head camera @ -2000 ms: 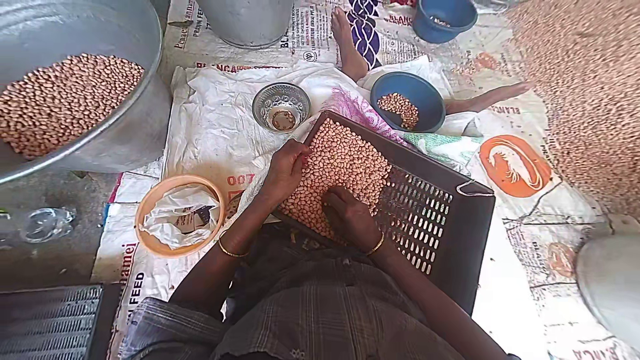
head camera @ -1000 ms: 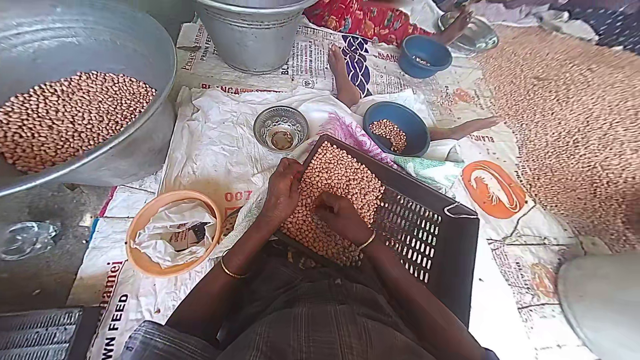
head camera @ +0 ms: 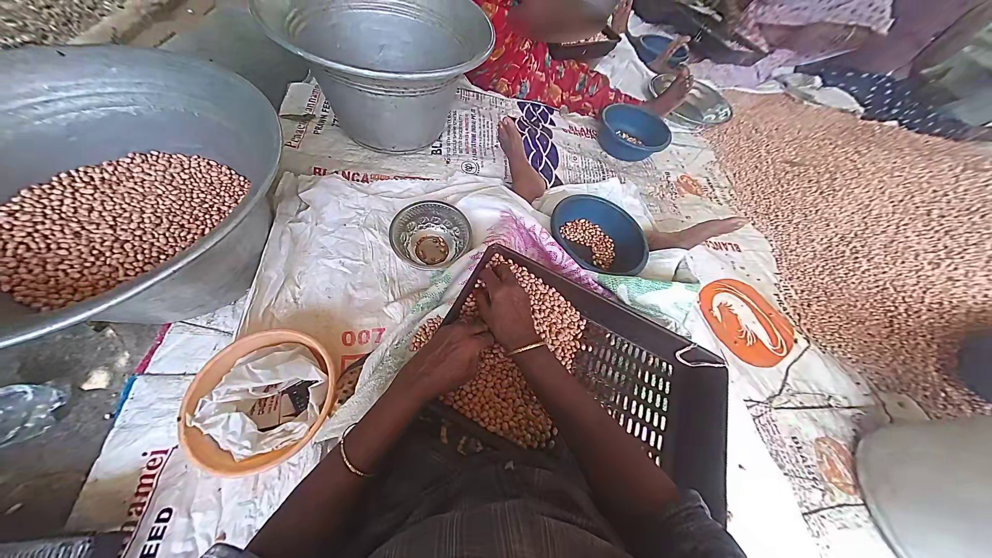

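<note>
A black slotted plastic crate (head camera: pixel 701 418) lies tilted across my lap, with reddish-brown nuts or seeds (head camera: pixel 504 399) heaped in its left part. My right hand (head camera: pixel 508 306) rests on the heap near the crate's far corner, its fingers bent down among the pieces. Close beside it, my left hand (head camera: pixel 457 353) is at the crate's left edge with curled fingers; whether it pinches anything is hidden. Beyond the crate stand a patterned metal bowl (head camera: pixel 403 232) and a blue bowl (head camera: pixel 637 248) holding some of the same pieces.
A large metal tub (head camera: pixel 256 209) of the pieces is at left, another metal tub (head camera: pixel 387 85) behind. An orange basin (head camera: pixel 194 434) holds a white bag. Another person's bare feet (head camera: pixel 523 167) lie past the crate. A wide spread of pieces (head camera: pixel 868 232) covers the right side.
My right hand has moved from the middle of the heap toward the crate's far corner. My left hand has come down along the left edge, closer to me. The view takes in more at the top.
</note>
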